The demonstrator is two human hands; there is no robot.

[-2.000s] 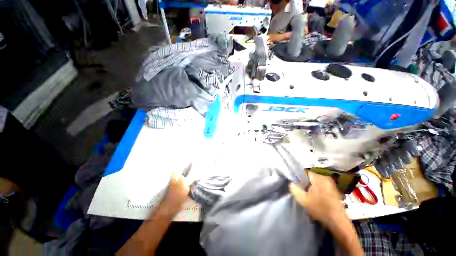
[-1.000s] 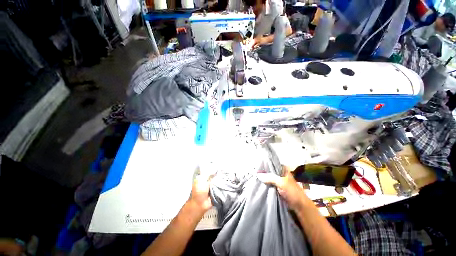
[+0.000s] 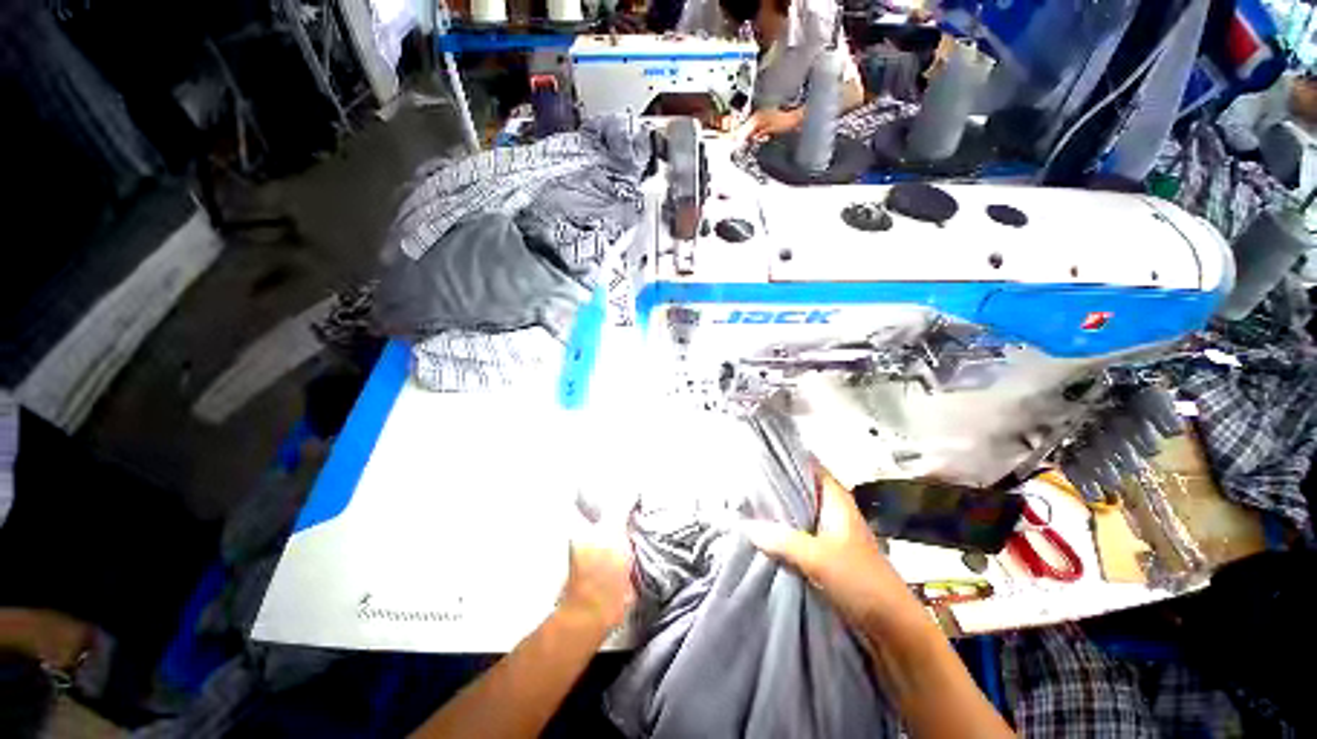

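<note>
A grey garment [image 3: 737, 635] with a striped part bunched between my hands runs from the needle area of the white sewing machine [image 3: 924, 246] down over the table's front edge. My left hand [image 3: 600, 563] holds the striped, bunched part at its left side. My right hand [image 3: 823, 541] holds the grey cloth at its right side, thumb on top. The cloth near the needle is washed out by the bright lamp, so the presser foot and the cloth's edge there cannot be made out.
A garment pile [image 3: 498, 274] lies behind left, by the blue upright strip [image 3: 582, 347]. A smartphone [image 3: 939, 514], red-handled scissors [image 3: 1043, 546] and snips [image 3: 956, 591] lie right of my right hand. Thread cones [image 3: 946, 101] stand behind the machine. A person [image 3: 809, 58] sits at another machine.
Since two seconds ago my left hand has moved right, against the bunched cloth, and my right hand has moved left. Since one second ago both hands have shifted only slightly and still hold the garment.
</note>
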